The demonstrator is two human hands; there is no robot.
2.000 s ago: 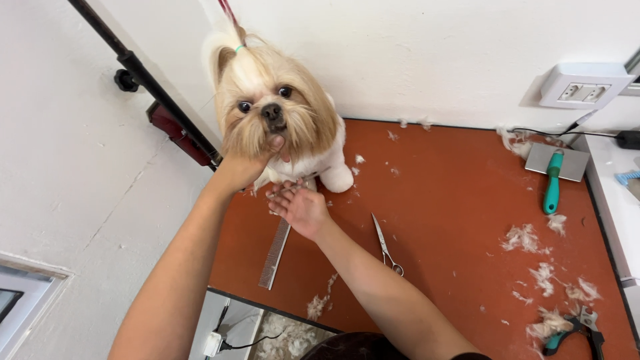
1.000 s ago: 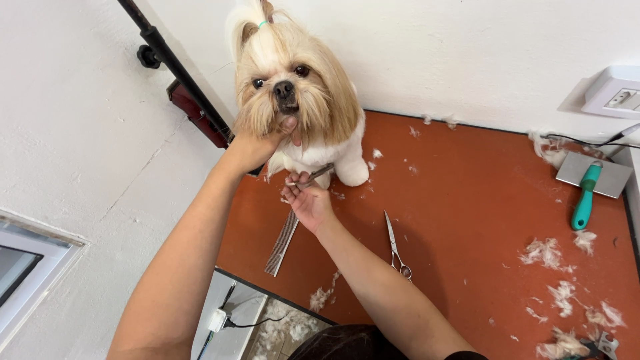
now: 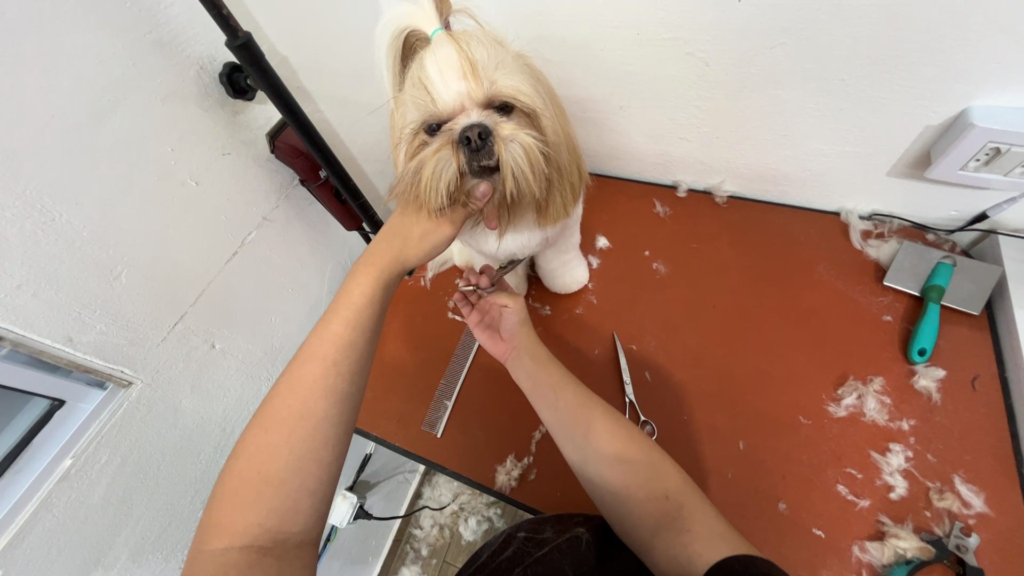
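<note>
A small long-haired dog (image 3: 496,152), tan and white with a tied topknot, sits at the back of the rust-coloured grooming table (image 3: 720,352). My left hand (image 3: 436,228) cups its chin, thumb up beside the mouth and the other fingers partly hidden by beard hair. Just below, my right hand (image 3: 492,308) is palm up and holds grooming scissors (image 3: 504,272), their blades pointing up and right near the chest. A metal comb (image 3: 452,384) lies under and left of my right hand. A second pair of scissors (image 3: 628,380) rests on the table right of my right forearm.
A black grooming post (image 3: 296,112) with a dark red clipper (image 3: 312,176) stands left of the dog. A green-handled slicker brush (image 3: 932,308) lies at the right, below a wall socket (image 3: 984,152). Clipped fur (image 3: 868,400) and a black-and-green tool (image 3: 944,556) are at the lower right.
The scissors in my right hand now show clearly, blades turned up and right; two seconds ago they were hardly visible. My left hand stays under the dog's chin. The view has shifted somewhat.
</note>
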